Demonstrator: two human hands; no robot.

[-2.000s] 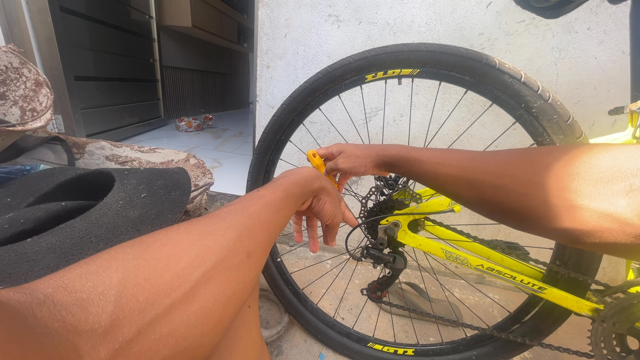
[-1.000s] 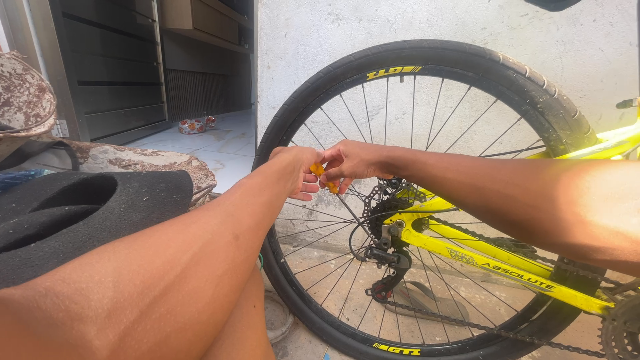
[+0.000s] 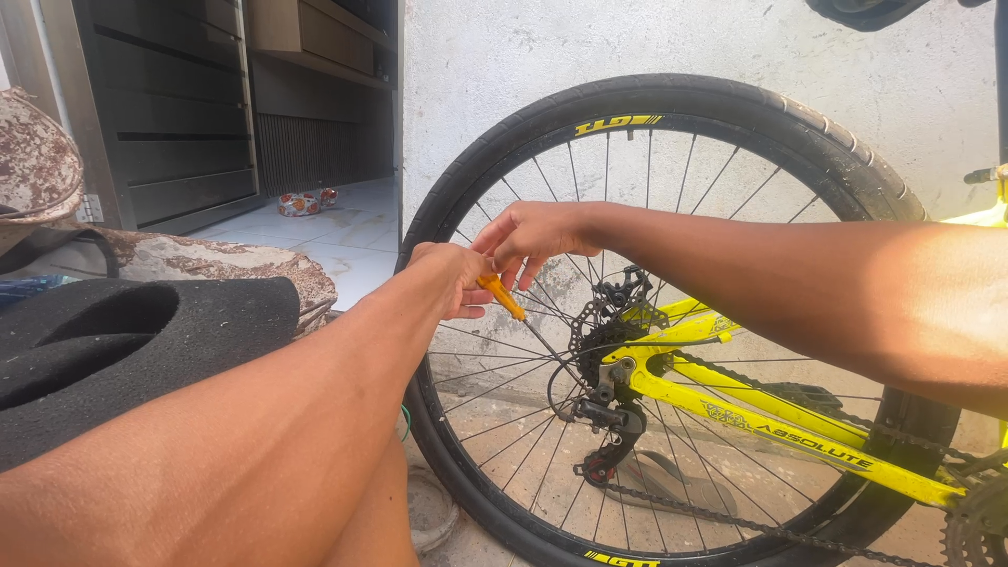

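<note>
A screwdriver with an orange handle (image 3: 502, 297) slants down to the right, its shaft running toward the rear derailleur (image 3: 610, 417) of a yellow bicycle. Its tip is near the derailleur; whether it touches a screw cannot be told. My left hand (image 3: 449, 276) is at the upper end of the handle, palm side partly hidden. Fingertips of my right hand (image 3: 535, 236) meet the handle's top from above. Behind the hands is the rear wheel (image 3: 677, 102) with its cassette (image 3: 594, 354), brake disc and spokes. The yellow frame (image 3: 795, 445) and chain (image 3: 709, 513) extend to the right.
A black foam piece (image 3: 228, 323) and a paint-spattered object (image 3: 213, 256) lie at the left. Behind the wheel stands a pale wall (image 3: 504, 71). A sandal (image 3: 669, 480) rests on the ground beyond the spokes. A dark door (image 3: 177, 110) stands at the upper left.
The screwdriver now points down to the derailleur, with its shaft visible. My left hand's fingers, spread below the handle two seconds ago, have drawn up toward it.
</note>
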